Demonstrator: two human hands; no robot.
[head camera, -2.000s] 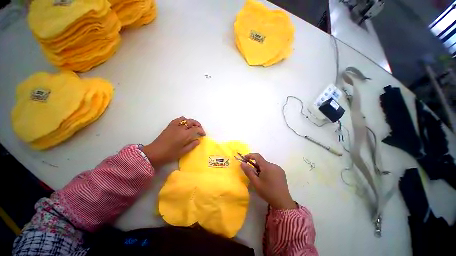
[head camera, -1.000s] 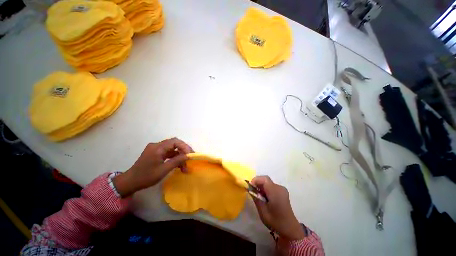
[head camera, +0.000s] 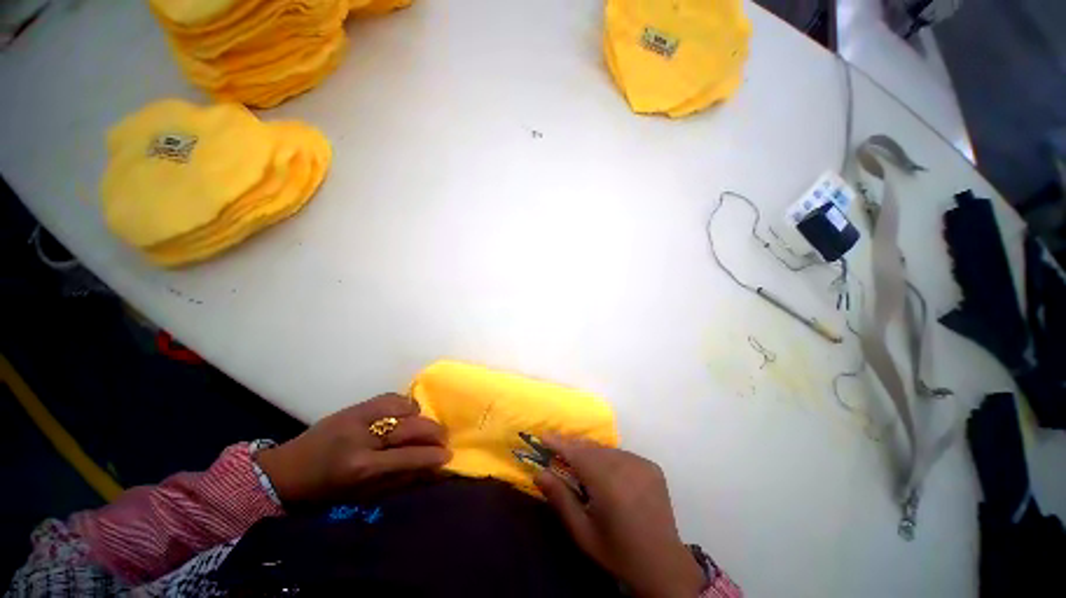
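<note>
A yellow fabric piece (head camera: 503, 403) lies at the table's near edge, its label patch not showing. My left hand (head camera: 368, 446), with a ring, holds the piece's left edge between thumb and fingers. My right hand (head camera: 614, 502) holds small metal snips (head camera: 549, 459), with the blades over the piece's near right part and parted at the tips. The near edge of the piece is hidden by dark cloth at my lap and by my hands.
Yellow stacks stand at upper left (head camera: 251, 53) and left (head camera: 193, 181), with another pile (head camera: 678, 53) at the top. At right are a black adapter (head camera: 828, 231), a pen-like corded tool (head camera: 798, 315), a grey strap (head camera: 885, 304) and black scraps (head camera: 988, 275).
The yellow piece has been turned and drawn nearer my lap. My left hand has moved down, and my right hand with the snips has moved left and down over the cloth. The view has shifted.
</note>
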